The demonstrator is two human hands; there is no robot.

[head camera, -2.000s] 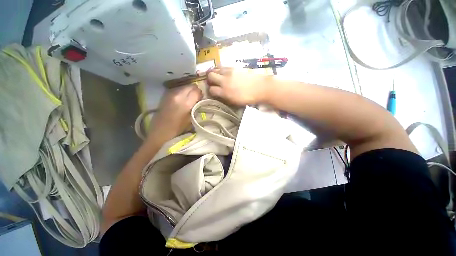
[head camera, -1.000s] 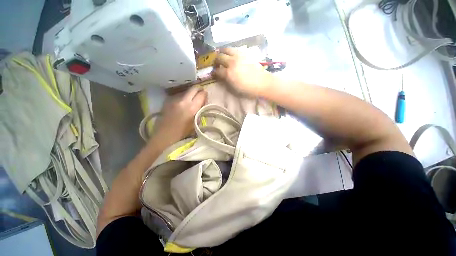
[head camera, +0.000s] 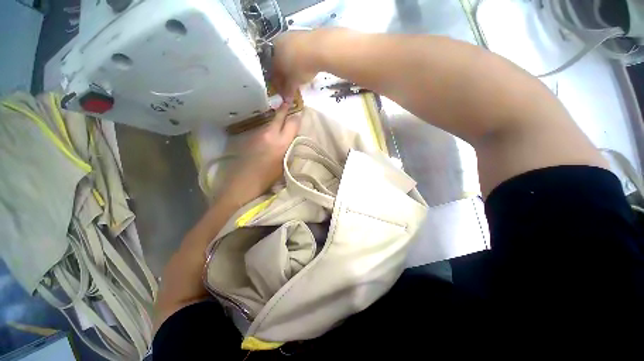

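The beige bag body (head camera: pixel 364 243) lies open in front of me, its handle loop standing up near the front and yellow strips at its edges. My left hand (head camera: pixel 272 144) lies at the bag's far part, a finger stretched to the yellow clamp frame (head camera: pixel 296 101). My right hand (head camera: pixel 288 65) is above the clamp, close to the needle area of the white machine head (head camera: pixel 169 70). Its fingertips point down and are partly hidden. A small white bit shows by the fingertips, too small to name. Whether either hand grips anything is unclear.
Beige bags with straps and yellow strips (head camera: pixel 42 190) hang at the left. The machine head with its red button (head camera: pixel 96 103) stands close left of my hands. Dark snips (head camera: pixel 346 90) lie right of the clamp. Beige straps (head camera: pixel 579 56) lie at the upper right.
My right hand has moved up and left, over the clamp and towards the needle area, with the forearm raised. My left hand's finger now reaches to the clamp. The bag has barely shifted.
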